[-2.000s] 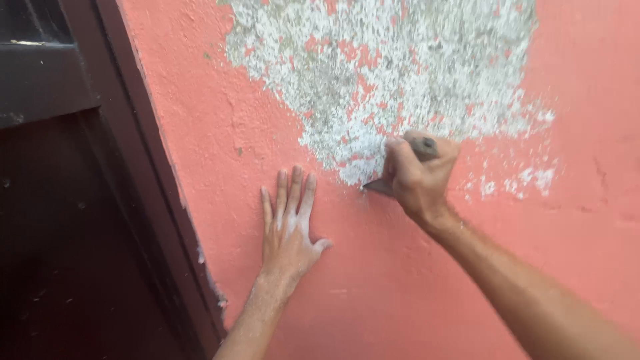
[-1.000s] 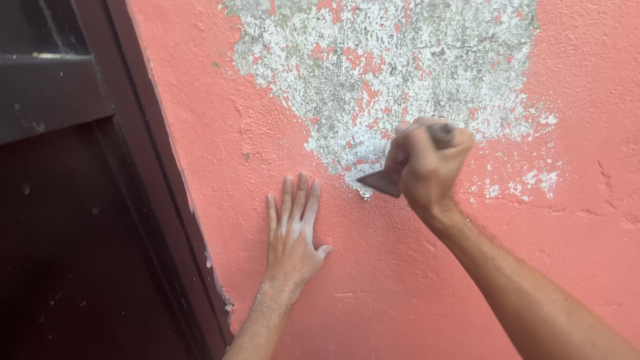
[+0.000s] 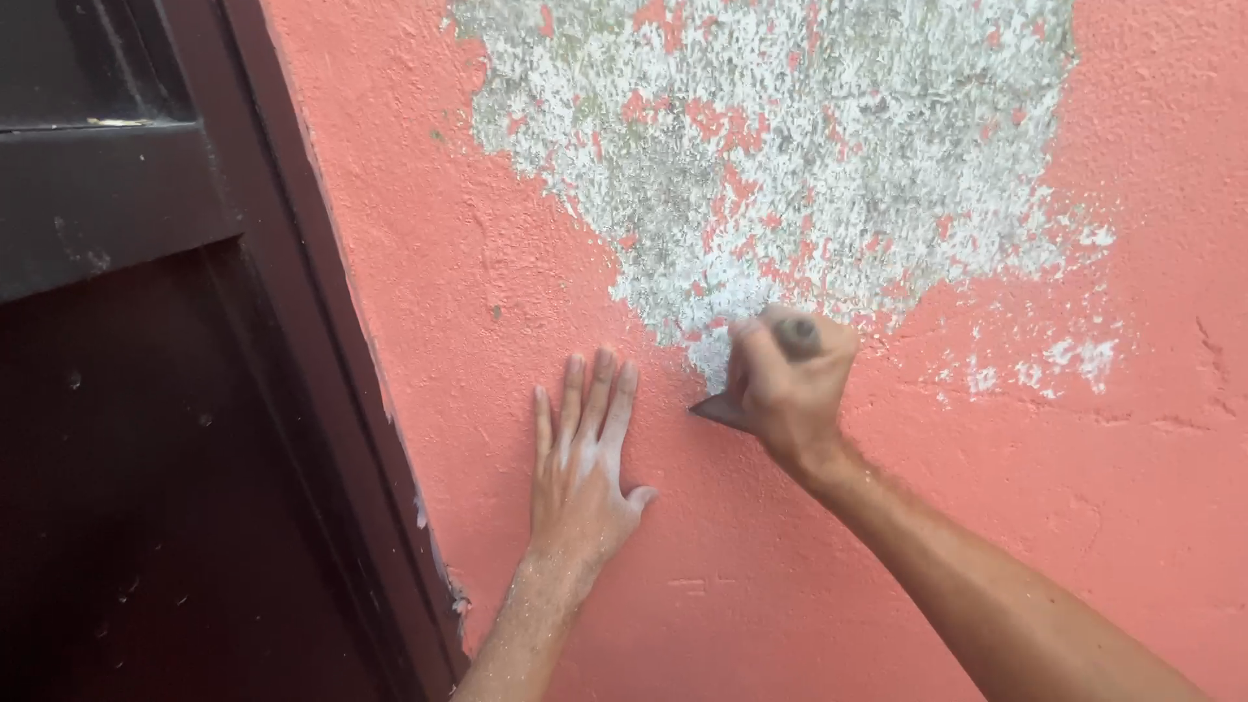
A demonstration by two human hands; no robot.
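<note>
My right hand (image 3: 795,390) grips a scraper (image 3: 721,409) by its handle, whose round end sticks out above my fist. The pointed corner of the dark blade is at the coral-painted wall (image 3: 760,585), just under the lower tip of a bared grey and white patch (image 3: 799,146). Part of the blade is hidden behind my fingers. Flat on the painted wall, to the left of the scraper, lies my left hand (image 3: 585,458), fingers up and slightly apart, with white dust on its back.
A dark brown door (image 3: 127,468) and its frame (image 3: 292,292) run along the left side, close to my left forearm. Rough, chipped paint edges the frame. Small white scraped spots (image 3: 1082,361) and fine cracks mark the wall to the right.
The scraper has shifted a little lower on the wall, and the white area by its blade reaches further down. My left hand stays pressed to the same part of the wall.
</note>
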